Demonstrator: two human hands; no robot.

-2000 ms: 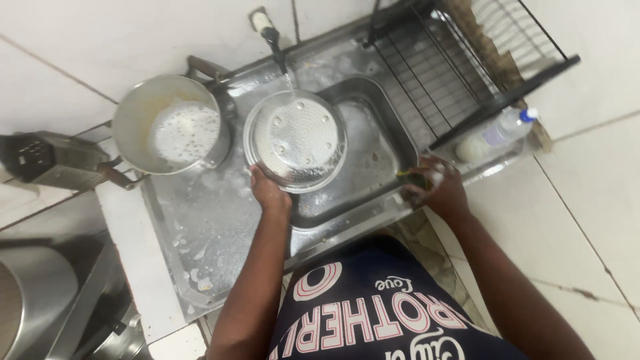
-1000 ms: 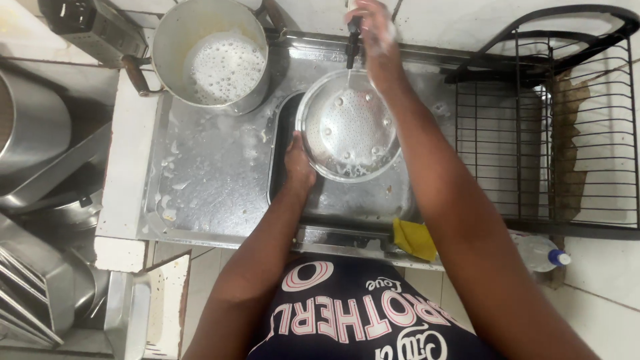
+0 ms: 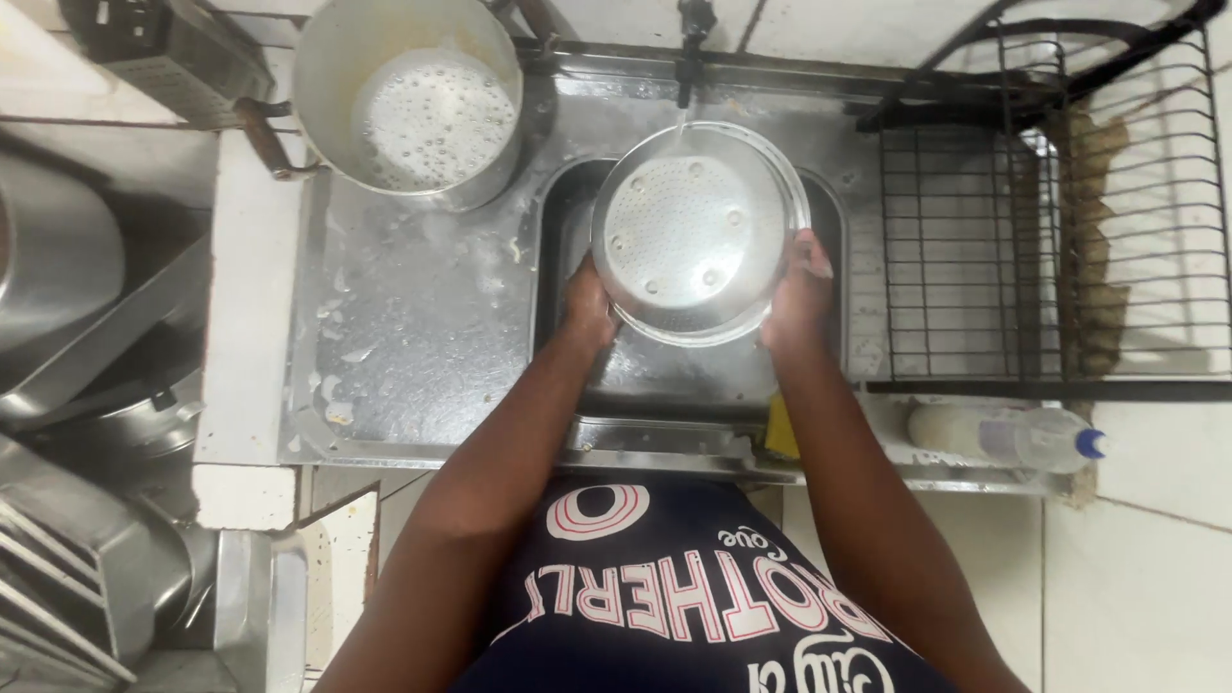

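A round perforated metal vessel (image 3: 674, 231), with several small round bumps on its flat part, is held over the sink basin (image 3: 664, 380). My left hand (image 3: 587, 303) grips its left rim, and my right hand (image 3: 804, 289) grips its right rim. Above its far edge is the dark faucet (image 3: 689, 58), with a thin stream of water falling onto the metal. The fingers beneath the vessel are partly hidden. A yellow sponge or cloth (image 3: 782, 428) lies on the sink's front edge, partly covered by my right forearm.
An aluminum pot (image 3: 313, 106) with foamy liquid stands at the back left, beside a metal box grater (image 3: 178, 63). A black wire dish rack (image 3: 972, 260) occupies the right side. A plastic bottle with a blue cap (image 3: 1001, 435) lies near the front right. Metal cookware (image 3: 144, 539) is stacked at lower left.
My right hand has come down from the faucet to the vessel's right rim. Two seconds ago it was near the sink's front edge at the yellow item. My left hand stays on the vessel.
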